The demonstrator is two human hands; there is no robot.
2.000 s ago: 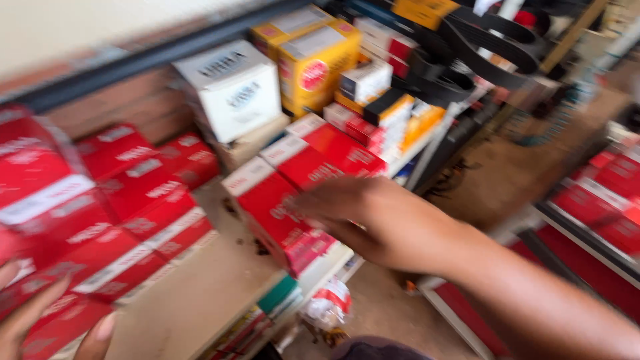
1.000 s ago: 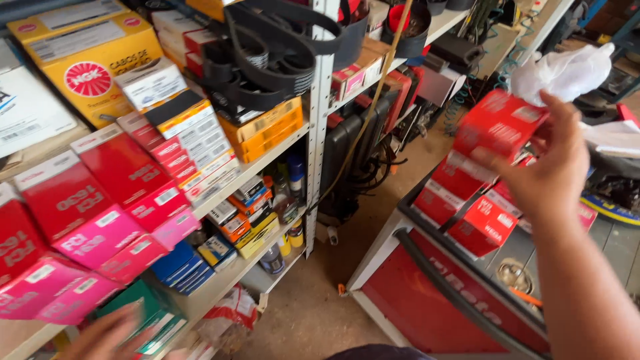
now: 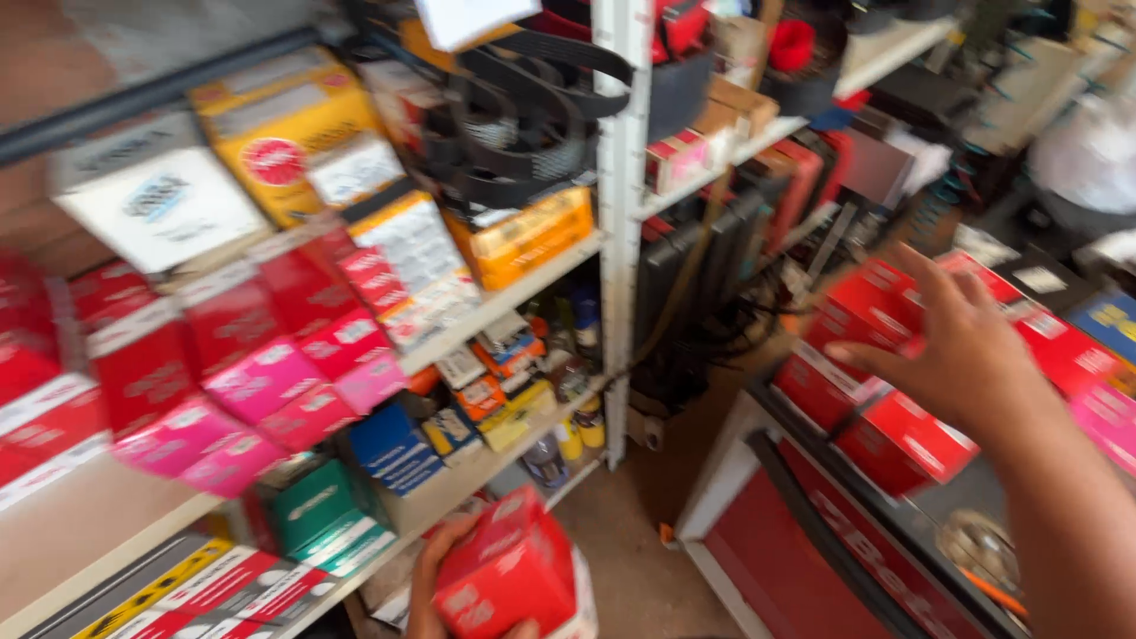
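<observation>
My left hand (image 3: 435,568), low in the middle of the head view, is closed around a red cardboard box (image 3: 510,568) with a white side. At the right my right hand (image 3: 958,355) has its fingers spread over stacked red boxes (image 3: 905,444) on top of a red tool cabinet (image 3: 799,550); whether the fingertips touch them cannot be told. On the metal shelf at the left, red and pink boxes (image 3: 235,328) stand in rows beside a white box (image 3: 160,200) and a yellow NGK box (image 3: 284,133).
Black rubber belts (image 3: 524,124) lie on the upper shelf beside a white perforated shelf post (image 3: 621,231). Below are green boxes (image 3: 324,515), blue boxes (image 3: 395,448) and bottles. A small round dish (image 3: 976,546) rests on the cabinet. Black cases (image 3: 710,248) stand behind the post.
A red box is now in my left hand, which was blurred and low by the shelf a second ago. My right hand, which held a red box over the cabinet then, now has spread fingers.
</observation>
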